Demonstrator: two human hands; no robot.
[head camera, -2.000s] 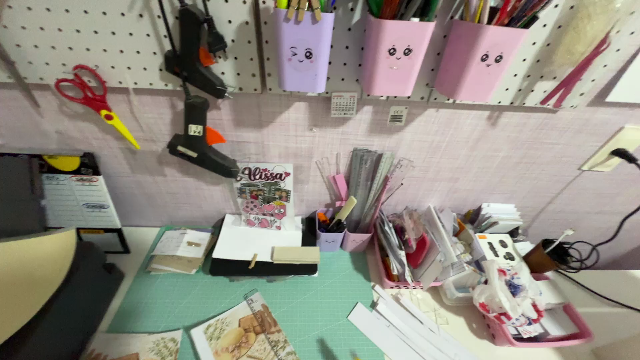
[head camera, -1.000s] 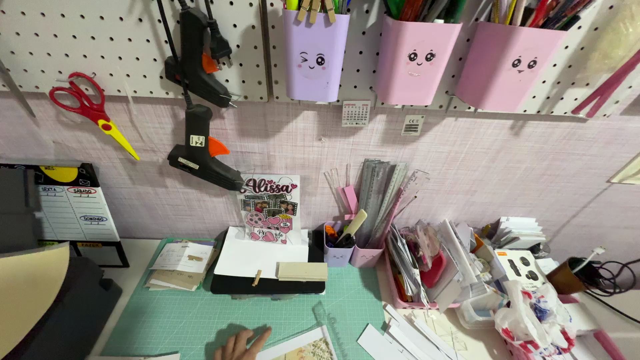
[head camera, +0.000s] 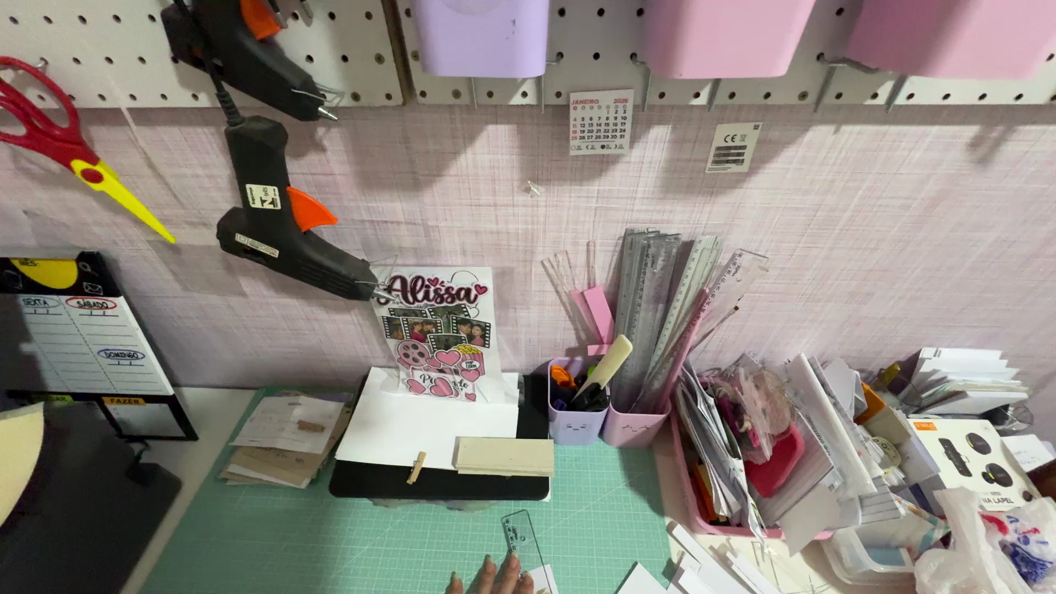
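Note:
At the bottom edge, the fingertips of one hand (head camera: 492, 577) rest on or beside a clear plastic ruler (head camera: 523, 540); the rest of that hand is cut off, and which hand it is cannot be told. A bit of pale printed paper (head camera: 543, 580) shows by the ruler. Both lie on a green cutting mat (head camera: 412, 536). Beyond the fingers is a black tray or board (head camera: 437, 485) bearing white paper sheets (head camera: 412, 429), a small wooden clothespin (head camera: 417, 468) and a beige card strip (head camera: 505, 456). The other hand is out of view.
Behind stand a purple cup (head camera: 577, 425) of tools and a pink cup (head camera: 635, 427) of rulers. Right are a pink basket (head camera: 701, 520) of papers and white paper strips (head camera: 701, 569). Left lies a paper stack (head camera: 289, 437). Glue guns (head camera: 280, 223) and red-yellow scissors (head camera: 82, 157) hang above.
A hand has come into view at the bottom since two seconds ago. The printed sheets seen earlier on the mat are now mostly out of view. The view has shifted.

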